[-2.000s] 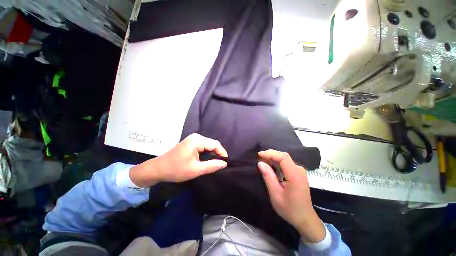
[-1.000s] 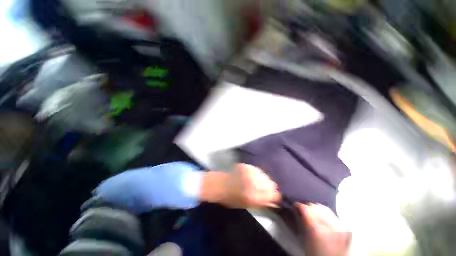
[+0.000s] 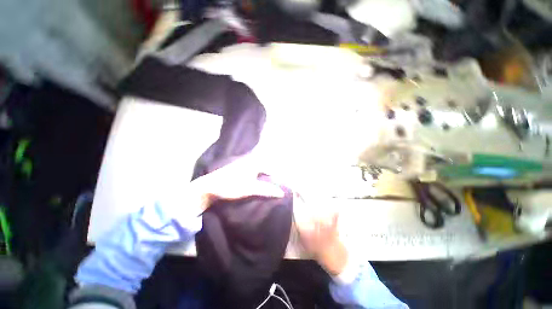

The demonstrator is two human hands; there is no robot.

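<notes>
The dark garment (image 3: pixel 245 235) hangs from my hands over the table's front edge towards my lap. A dark purple-grey length of it (image 3: pixel 239 130) runs back over the white table to the upper left. My left hand (image 3: pixel 239 184) lies across the top of the hanging part and holds its upper edge; strong glare washes out the fingers. My right hand (image 3: pixel 317 224) has its fingertips pinched on the cloth's upper right corner, also in glare. The stitching area under the machine head is too blurred to make out.
The cream sewing machine (image 3: pixel 448 114) stands right, with a green-fronted control panel (image 3: pixel 493 171) beside it. Black-handled scissors (image 3: pixel 437 205) and a yellow item (image 3: pixel 473 208) lie at the right front, behind a printed ruler scale (image 3: pixel 411 236). Dark heaps lie at the left.
The view has swung round and now shows more table and machine. The cloth, spread flat under my hands two seconds ago, is now gathered up and hangs from them.
</notes>
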